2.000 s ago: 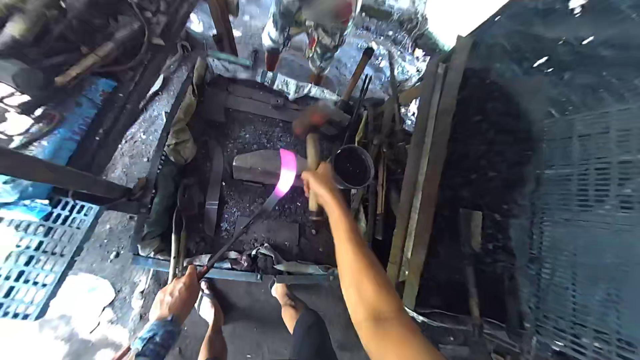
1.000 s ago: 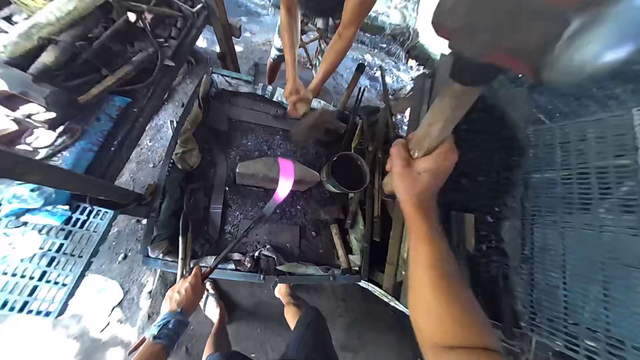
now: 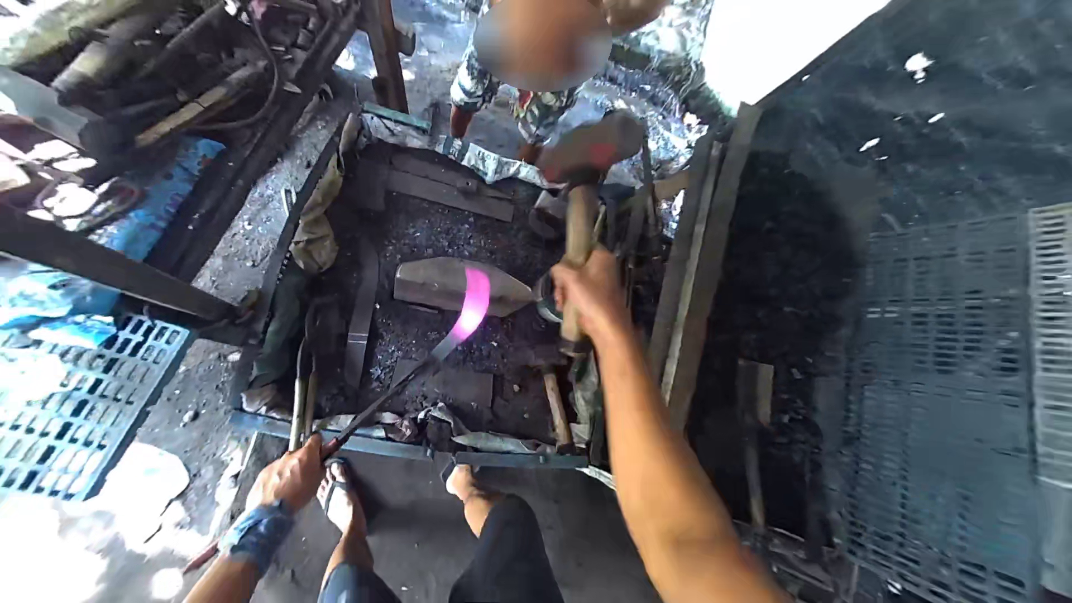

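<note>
My left hand (image 3: 289,479) grips the dark handle end of a long metal rod or tang. Its far end is a curved blade (image 3: 473,310), glowing pink, which lies across the top of a steel anvil (image 3: 427,282) set in a bed of dark grit. In my right hand (image 3: 593,289) is the wooden handle of a hammer (image 3: 593,149), raised to the right of the anvil. The hammer's dark head, with a red patch, points away from me. Behind my right hand a round container (image 3: 548,303) is mostly hidden.
Across the bed stands another person, partly blurred. Another hammer (image 3: 557,406) lies at the near right, with tongs (image 3: 306,377) at the near left. A metal-edged frame (image 3: 377,447) bounds the bed. Long beams (image 3: 699,276) run along the right; plastic grates (image 3: 84,410) lie at both sides.
Since one second ago, my right hand has brought the hammer down and leftward from the upper right. The other person's clasped hands no longer show over the bed. My left hand still holds the glowing blade on the anvil.
</note>
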